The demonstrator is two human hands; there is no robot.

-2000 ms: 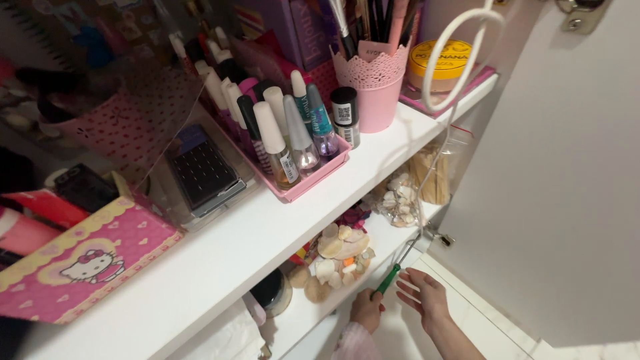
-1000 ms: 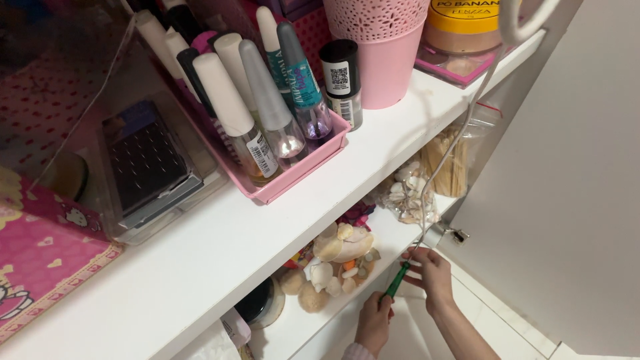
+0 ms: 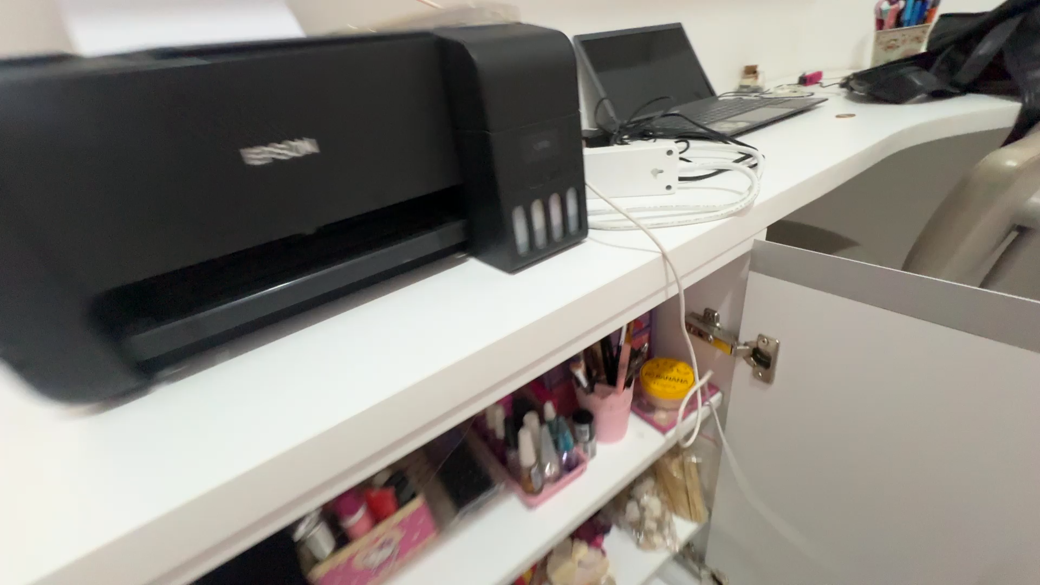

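Observation:
Neither my left hand nor my right hand is in the frame of now. A white cable (image 3: 676,284) hangs from the desktop over its front edge, down past the open cabinet door (image 3: 877,422). The door's upper hinge (image 3: 735,345) is attached at the cabinet side. On the upper shelf stand a pink tray of nail polish bottles (image 3: 546,479), a pink cup with brushes (image 3: 608,410), a yellow-lidded jar (image 3: 668,382) and a pink patterned box (image 3: 382,548) with cosmetics. Bags with shells and wooden sticks (image 3: 682,483) lie on the lower shelf.
A black Epson printer (image 3: 284,195) fills the left of the white desk (image 3: 390,349). Beside it are a white power box (image 3: 634,171) with coiled cables and an open laptop (image 3: 691,89). A black bag (image 3: 967,57) lies at the back right, above a beige chair (image 3: 975,211).
The view has swung up from the shelves to the desktop. Both hands, seen earlier at the lower shelf with a green-handled screwdriver, are out of view.

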